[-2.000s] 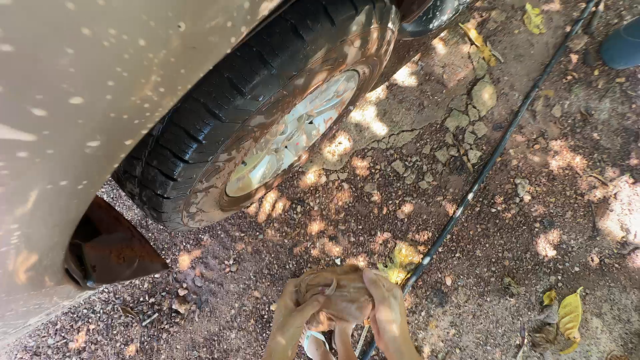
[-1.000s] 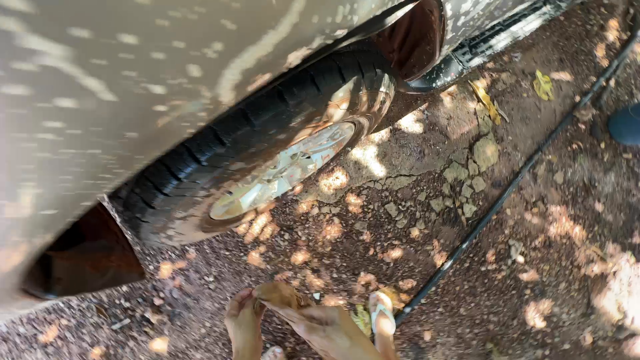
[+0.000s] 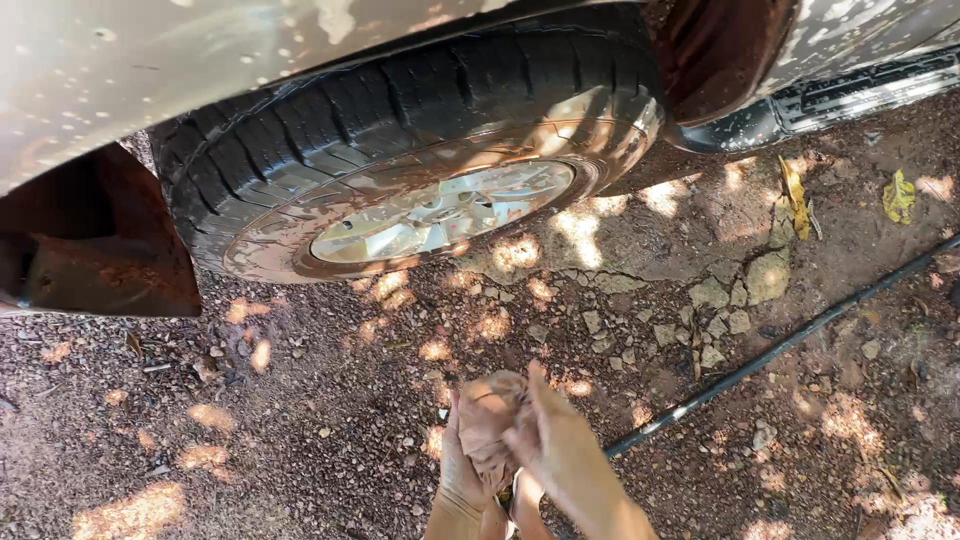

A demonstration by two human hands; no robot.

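A crumpled brown wet cloth (image 3: 491, 424) is bunched between my two hands at the bottom middle. My left hand (image 3: 461, 465) holds it from the left side, palm turned inward. Pressed against its right side is my right hand (image 3: 551, 435), slightly blurred, fingers pointing up. Above the hands stands a car's wheel, its black tire (image 3: 405, 112) wet and coated with brown mud on the sidewall. The silver alloy rim (image 3: 442, 210) is spotted with mud. Part of my feet shows below the cloth, mostly hidden by my arms.
The car's dusty body panel (image 3: 225, 52) overhangs the wheel. A brown-stained mud flap (image 3: 112, 255) is at left, a side step (image 3: 862, 86) at upper right. A black hose (image 3: 780, 349) crosses the gravel on the right. Yellow leaves (image 3: 898, 196) lie on the ground.
My hands have come together around the cloth, with the right hand now on its right side. One second ago the cloth was stretched between them. The view has shifted nearer the wheel.
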